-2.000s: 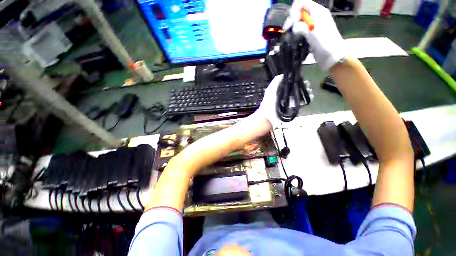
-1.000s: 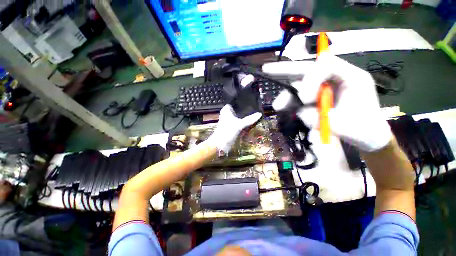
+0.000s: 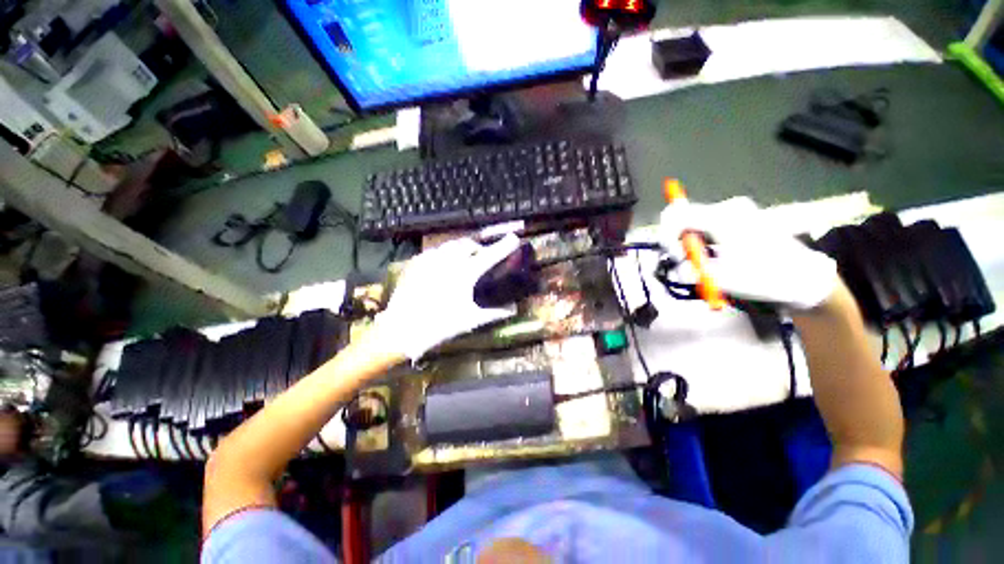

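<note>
My gloved left hand point(image 3: 446, 295) holds a black power adapter point(image 3: 505, 277) over the rear test fixture point(image 3: 567, 289). A black cord runs from it to the right, towards my right hand. My gloved right hand point(image 3: 760, 256) holds a slim orange stick point(image 3: 701, 268) and is by the cord; whether its fingers also grip the cord is hard to tell. A second power adapter point(image 3: 489, 409) lies in the front fixture point(image 3: 628, 420), with its cord running right to a looped cable point(image 3: 666, 394). A green block point(image 3: 612, 340) sits at the fixture's right edge.
A row of black adapters point(image 3: 226, 369) stands at left, another point(image 3: 908, 270) at right, cords hanging forward. Behind are a keyboard point(image 3: 501, 187), a monitor point(image 3: 440, 50) and a red-glowing scanner point(image 3: 617, 11). Loose adapters lie at back left point(image 3: 308, 207) and back right point(image 3: 824, 137).
The bundled adapter has come down from near the scanner to the rear fixture, and its cord now stretches rightward between my hands. My right hand has moved down from the scanner.
</note>
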